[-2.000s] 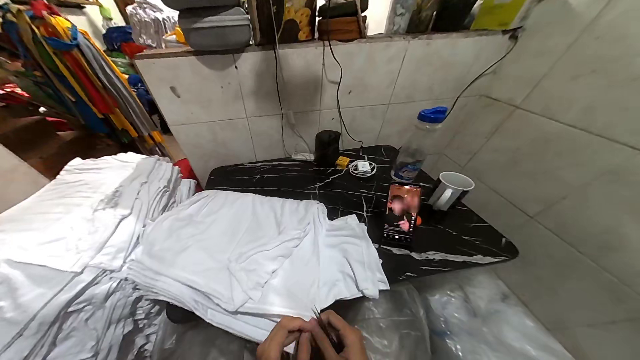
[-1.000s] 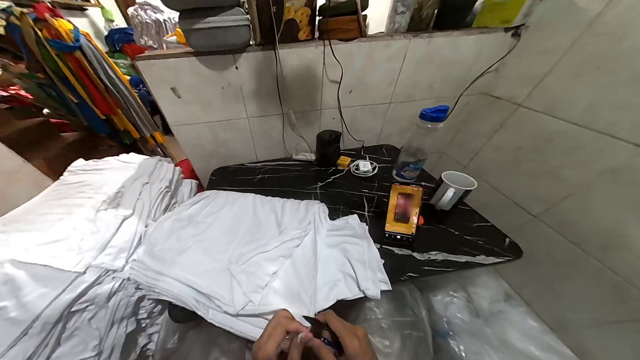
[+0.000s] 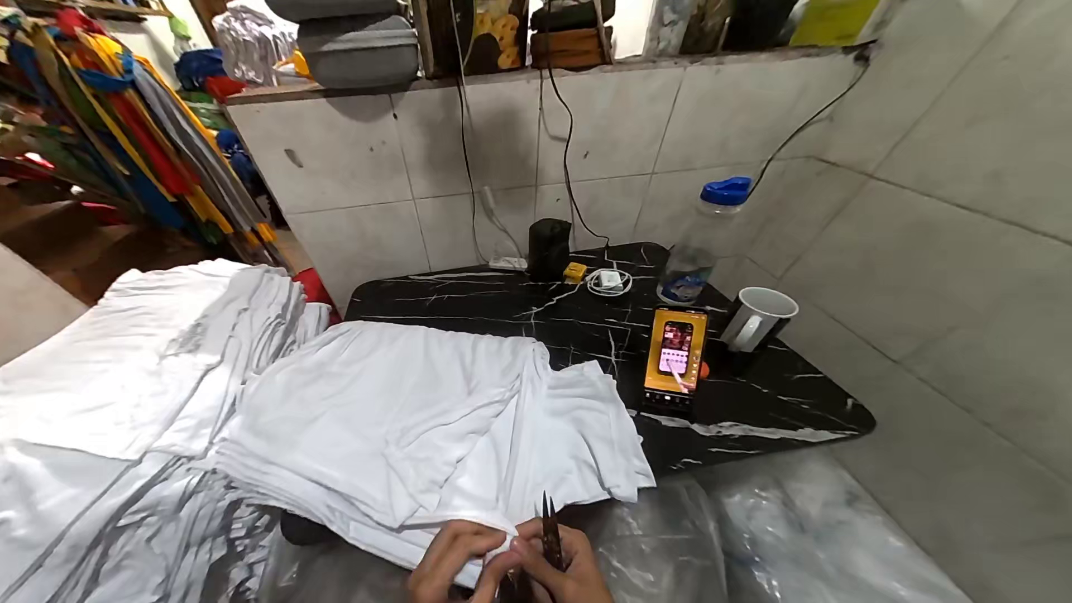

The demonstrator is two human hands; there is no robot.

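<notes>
Several white fabric garments (image 3: 394, 410) lie stacked on the black marble-patterned table, their near edge overhanging it. At the bottom of the view, my left hand (image 3: 456, 559) pinches the hem of the top garment. My right hand (image 3: 561, 565) meets it there, fingertips touching the same cloth, and also holds dark, pointed thread snips (image 3: 550, 532) with the tips pointing up. The lower part of the snips is partly hidden by my fingers. A larger pile of white garments (image 3: 126, 360) is at the left.
On the black table (image 3: 754, 402) stand a lit smartphone (image 3: 675, 356), a white mug (image 3: 758, 318), a clear bottle with a blue lid (image 3: 699, 243), a coiled white cable with charger (image 3: 610, 282) and a black cylindrical object (image 3: 549, 249). Clear plastic sheeting (image 3: 837, 528) lies below; a tiled wall is behind.
My hands have stayed at the garment's near edge while their fingers shifted; the snips now point upward more visibly. The picture on the phone's screen has changed.
</notes>
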